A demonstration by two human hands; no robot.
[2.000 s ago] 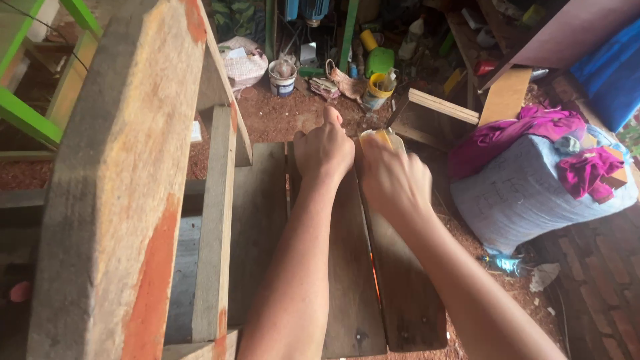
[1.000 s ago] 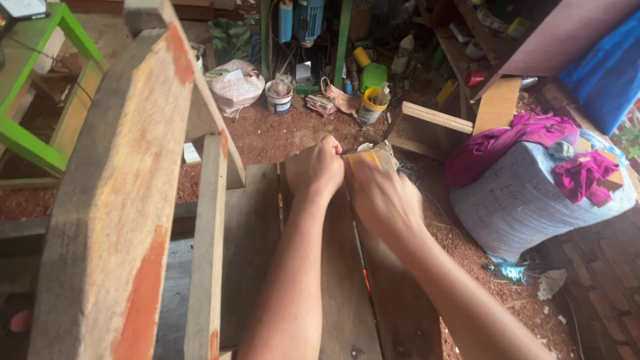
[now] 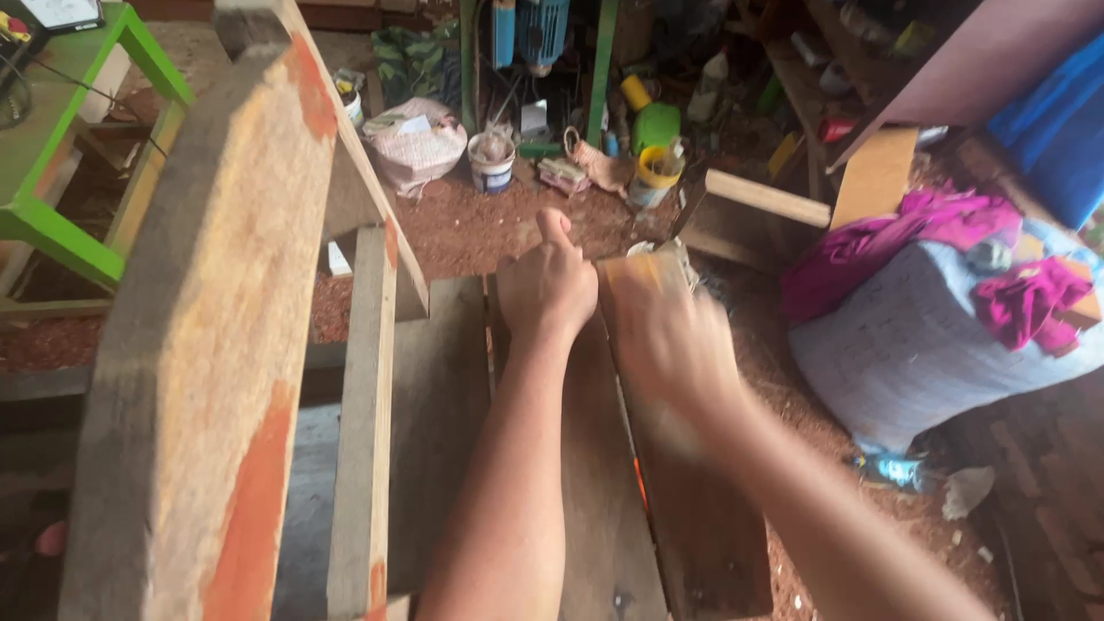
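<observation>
Dark wooden planks (image 3: 586, 483) lie side by side below me, with narrow gaps between them. My left hand (image 3: 548, 280) rests at the far end of the middle plank, fingers curled and thumb up; whether it grips the plank's edge is hidden. Close on its right is my right hand (image 3: 677, 345), blurred, over the far part of the right plank. A yellowish, lighter patch (image 3: 642, 276) shows just beyond its fingers; I cannot tell whether it is something held or part of the plank. At the left rises a thick wooden board (image 3: 233, 285) with orange paint patches, beside a narrower upright slat (image 3: 362, 414).
A large pale sack (image 3: 923, 345) with magenta cloth (image 3: 906, 233) stands at the right. Beyond the planks are a white bucket (image 3: 492, 164), a yellow-rimmed bucket (image 3: 653, 177) and a woven sack (image 3: 416, 142) on the dirt floor. A green frame table (image 3: 65, 233) stands far left.
The view has shifted, showing more of the floor and objects beyond the planks. My right hand has moved a little on the right plank; my left hand stays at the planks' far end.
</observation>
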